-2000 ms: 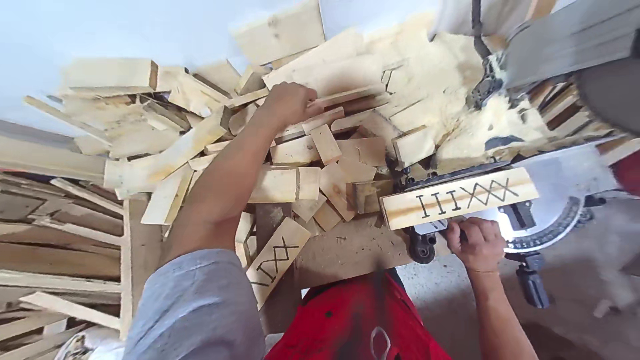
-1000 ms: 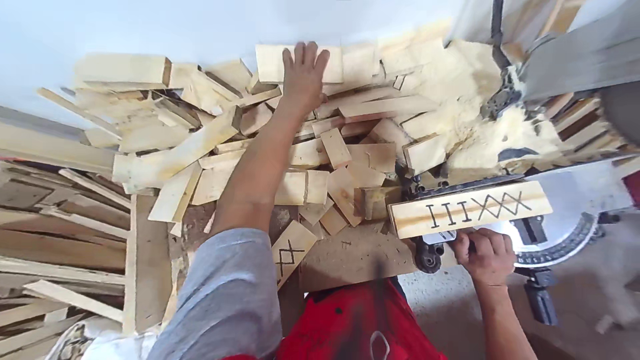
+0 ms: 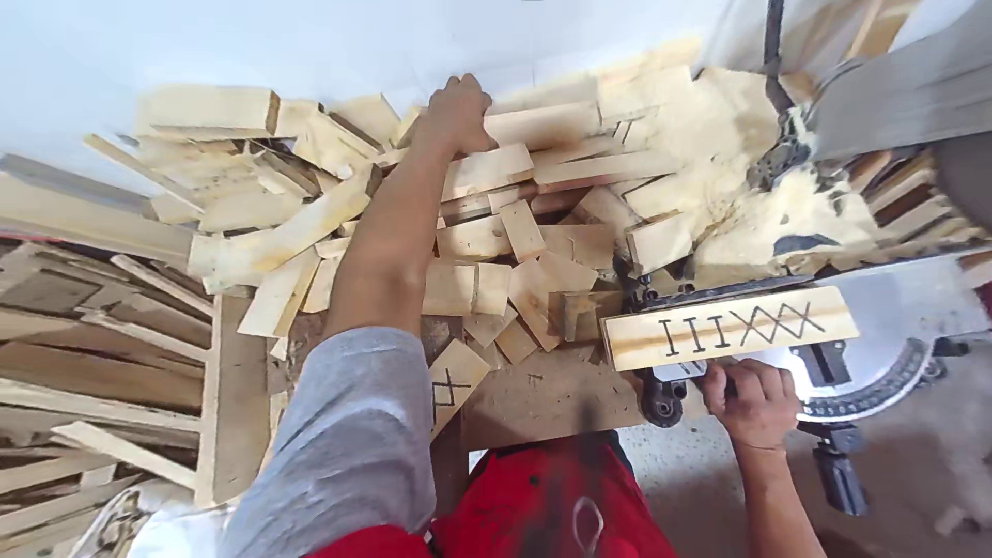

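My left hand (image 3: 460, 115) is stretched to the back of a heap of wood offcuts (image 3: 484, 236), by the wall. Its fingers curl down among the blocks at a pale offcut (image 3: 542, 124); whether they grip anything is hidden. On the miter saw's table (image 3: 891, 302) lies a short board (image 3: 728, 328) with dark strokes and crosses drawn on it. Just below that board, my right hand (image 3: 750, 397) rests with curled fingers at the saw's front edge; what it holds there cannot be told. A second marked block (image 3: 457, 384) lies tilted at the near side of the heap.
Sawdust (image 3: 798, 217) is piled behind the saw. The saw's grey upper part (image 3: 899, 85) is at the upper right, its black handle (image 3: 841, 473) at the lower right. Wood strips (image 3: 101, 364) fill a bin at the left. A wall (image 3: 310, 46) stands behind the heap.
My left hand first reached into the middle of the heap, then lay spread on a pale block at the back, and is now curled there. The right hand has stayed by the saw's front edge.
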